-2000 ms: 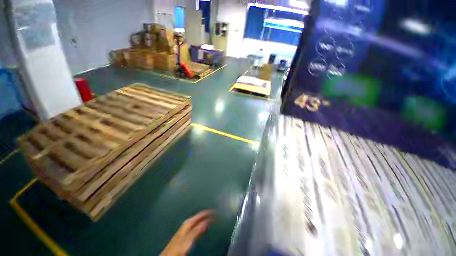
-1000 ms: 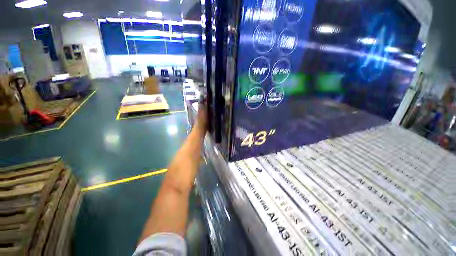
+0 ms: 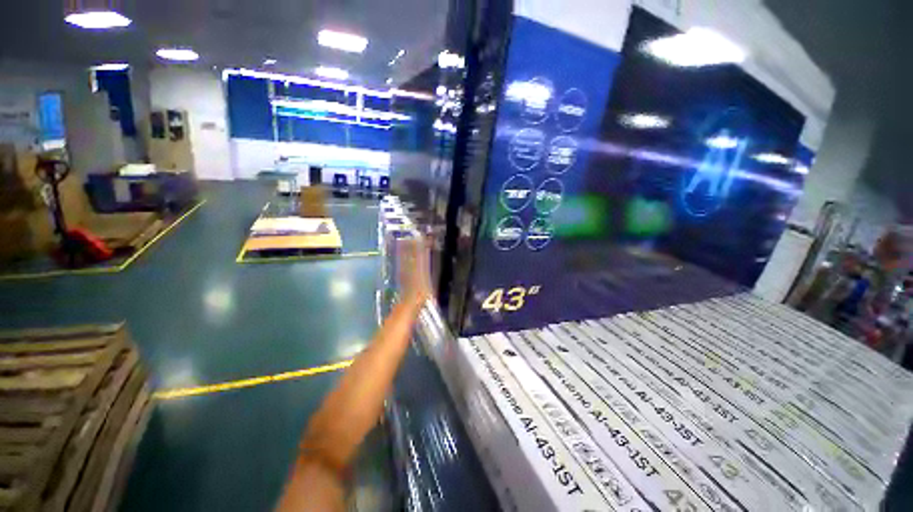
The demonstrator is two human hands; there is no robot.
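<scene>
A large dark blue TV carton (image 3: pixel 601 200) stands upright on the stack, with "43"" and a glowing "AI" on its broad face. Under it, the stacked cartons (image 3: pixel 641 410) show white printed edges in rows and a glossy film on the near left side. My left hand (image 3: pixel 411 268) is raised at the left end of the upright carton, flat against or very near its narrow side. Its fingers are blurred and nothing is seen gripped. My bare forearm comes up from the bottom. My right hand is not in view.
Wooden pallets (image 3: pixel 62 410) are stacked at the lower left. A red pallet truck (image 3: pixel 80 245) stands by brown boxes at the far left. A low pallet with a flat load (image 3: pixel 292 235) lies ahead on the green floor. Blurred items (image 3: pixel 871 270) are at the far right.
My left hand has come up from low over the floor to the carton's end. The view has swung right and now tilts higher, showing more of the carton's broad face.
</scene>
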